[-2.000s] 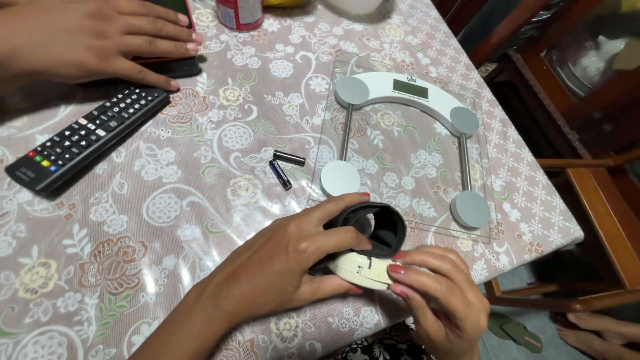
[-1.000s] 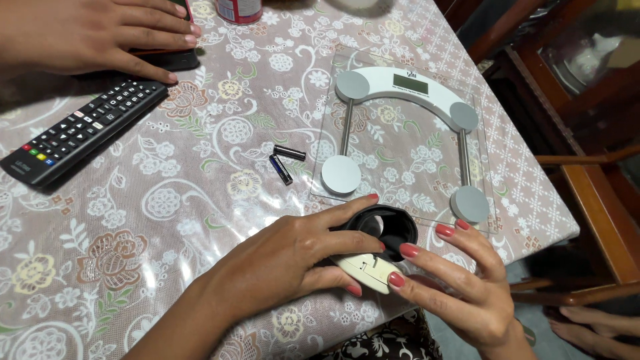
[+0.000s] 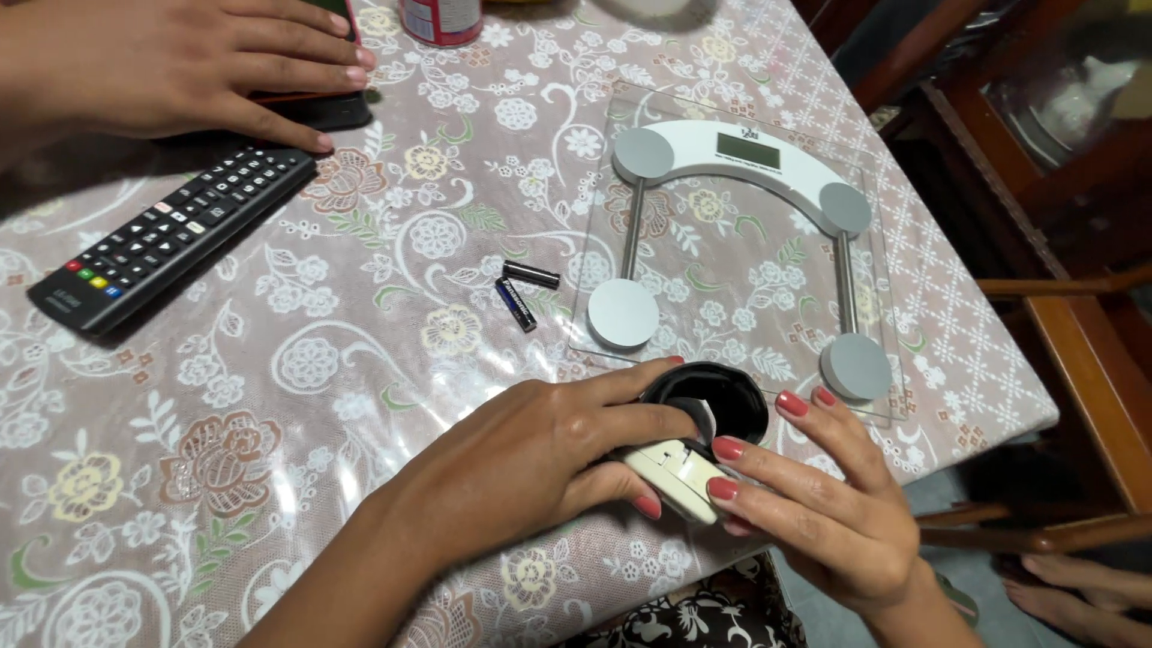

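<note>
Near the table's front edge, my left hand grips a cream plastic device with a black cuff curled above it, perhaps a wrist blood pressure monitor. Two fingers of my right hand touch the device's right end, thumb partly hidden beneath. Beyond my hands lie a dark battery and a blue Panasonic battery, close together. To their right rests a glass bathroom scale with a grey display and round grey pads.
A black remote control lies at left. Another person's hand rests on a dark flat object. A red and white can stands at the back. Right of the patterned tablecloth are a wooden chair and someone's bare feet.
The fingers of my right hand have spread and shifted on the device. The black cuff's opening now faces up more. Both batteries and the scale stay where they lay.
</note>
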